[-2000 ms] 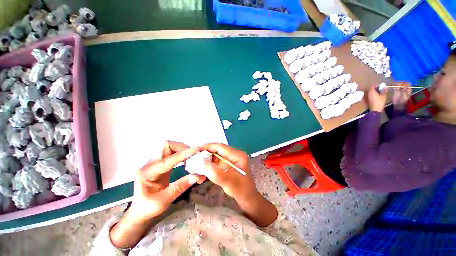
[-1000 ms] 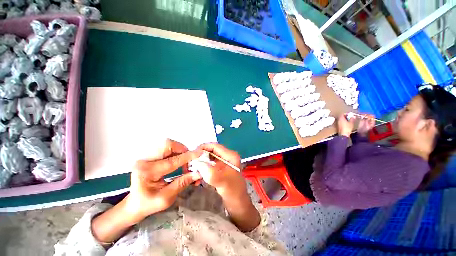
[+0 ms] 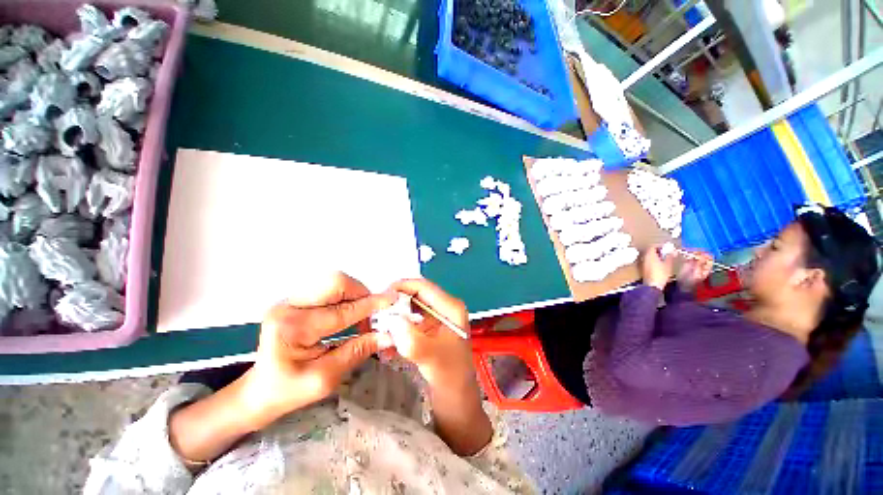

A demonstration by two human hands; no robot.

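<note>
My left hand and my right hand meet in front of my body, near the lower right corner of the white sheet. Between my fingertips is a small whitish moulded piece, partly covered by the fingers. My right hand also holds a thin pale stick, which slants down to the right. I cannot tell what the stick's hidden end touches. Loose small white pieces lie on the green bench right of the sheet.
A pink tray heaped with grey castings stands at left. A brown board holds rowed white pieces at right. A person in purple holds a stick there. A blue tray, small blue box and red stool are around.
The view has turned and shifted, so the bench now slants and more of the neighbour shows. My hands stay together on the white piece; less of it shows between my fingers than at first.
</note>
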